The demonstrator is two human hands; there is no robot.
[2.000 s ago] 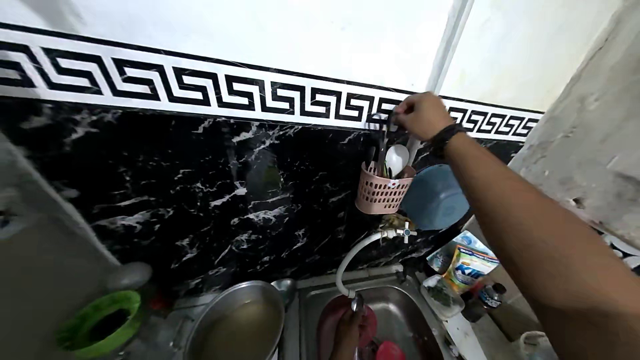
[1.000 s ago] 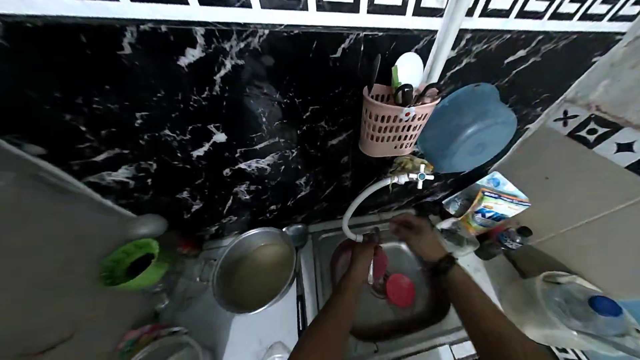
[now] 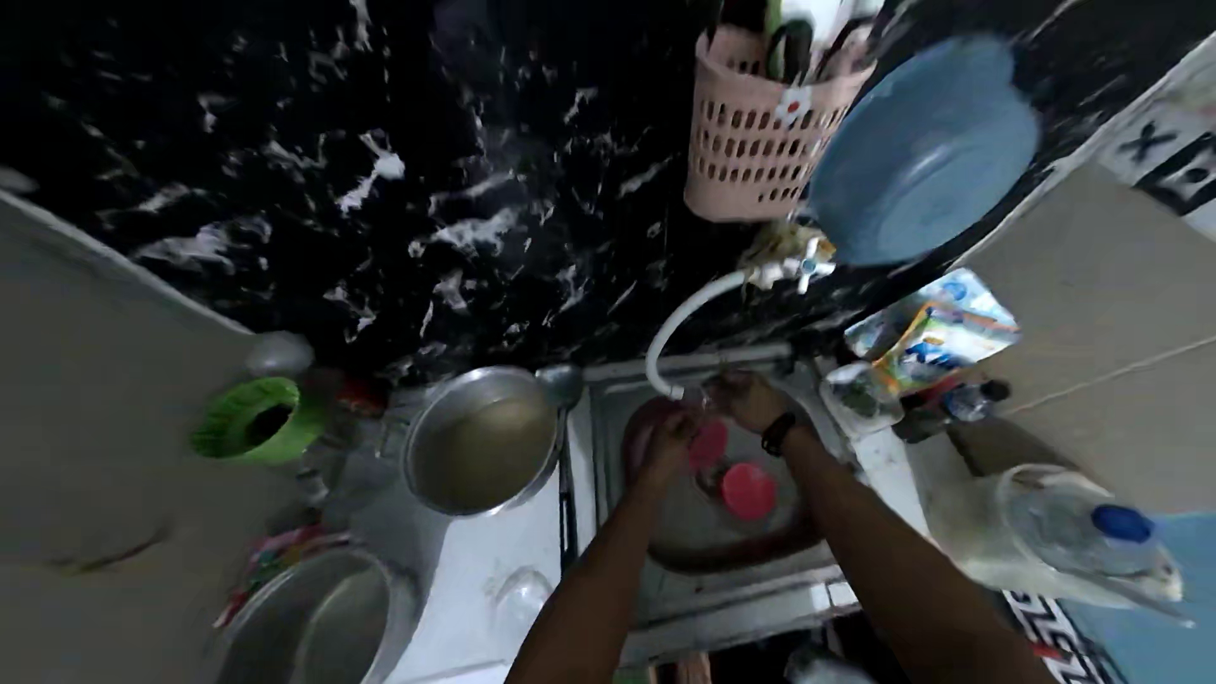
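Observation:
My left hand (image 3: 670, 437) and my right hand (image 3: 749, 401) are close together over the metal sink (image 3: 703, 560), beneath the mouth of the white curved faucet spout (image 3: 676, 330). My left hand is beside a pink round item (image 3: 708, 444); blur hides whether its fingers hold anything. My right hand, with a dark band at the wrist, has its fingers curled near the spout's end, and what they hold cannot be made out. A red-pink round piece (image 3: 749, 491) lies lower in the sink. The cross-shaped faucet handle (image 3: 810, 266) sits on the wall above.
A pink utensil basket (image 3: 750, 142) and a blue basin (image 3: 926, 152) hang on the black marbled wall. Left of the sink stand a pot of cloudy liquid (image 3: 484, 446), a ladle (image 3: 560, 385) and a green container (image 3: 249, 420). Packets (image 3: 940, 342) and a blue-capped container (image 3: 1083, 532) are at right.
Two seconds ago my right hand was up at the utensil basket; it has come down into the sink beside my left hand. The view has tilted downward.

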